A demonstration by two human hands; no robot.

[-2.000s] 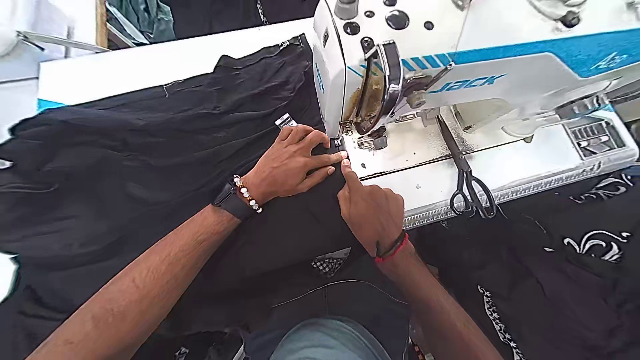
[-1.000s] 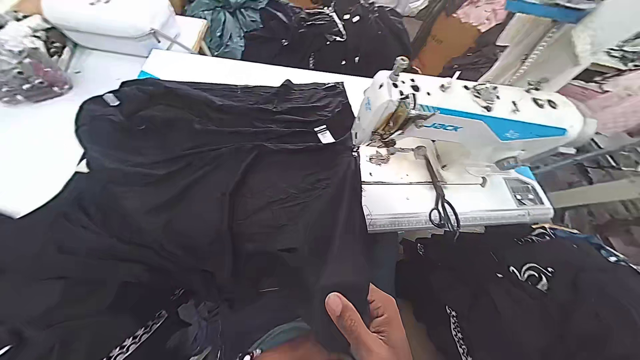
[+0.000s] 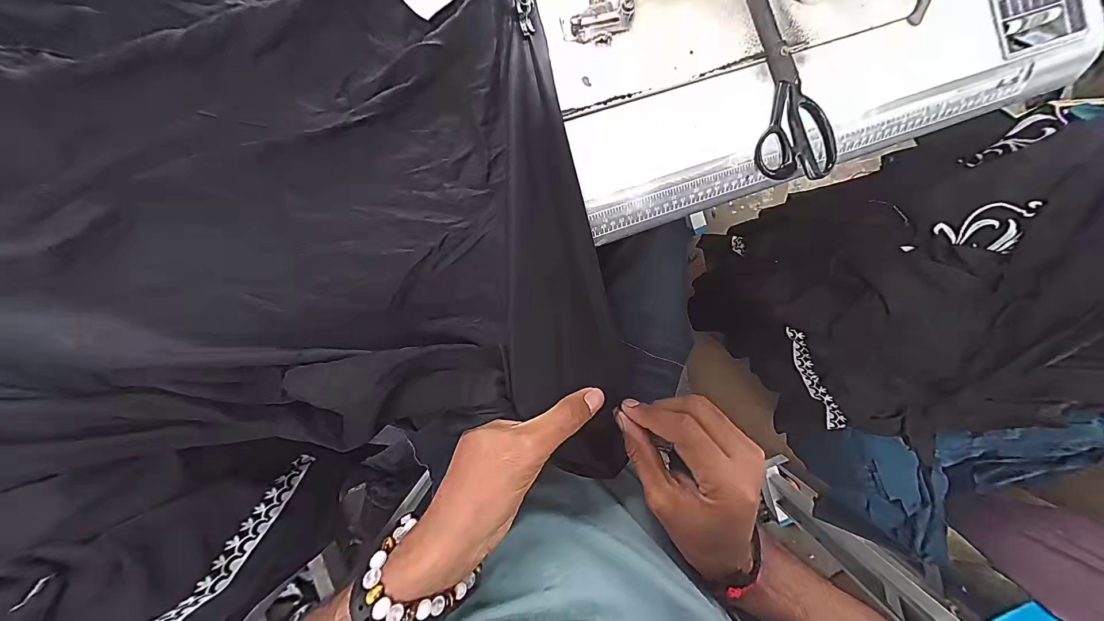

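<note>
Black fabric (image 3: 345,190) spreads over the left side and hangs down toward my lap, its far edge under the sewing machine's presser foot (image 3: 525,15). My left hand (image 3: 492,483), with a beaded bracelet at the wrist, holds the hanging part, thumb on top and fingers hidden beneath the cloth. Thumb and index finger of my right hand (image 3: 694,474) pinch the fabric's right edge, close to the left thumb. Black-handled scissors (image 3: 795,129) lie on the white machine bed (image 3: 673,147), their blades pointing away.
A ruler strip (image 3: 716,191) runs along the machine bed's front edge. Black garments with white embroidery (image 3: 992,226) are heaped at the right, over blue cloth (image 3: 897,483). A metal frame (image 3: 854,552) stands right of my lap. Patterned trim (image 3: 246,535) shows at the lower left.
My hands were beside the needle area two seconds ago; now both are near my lap at the cloth's edge. The right hand has come into view since one second ago. The view has moved down and closer.
</note>
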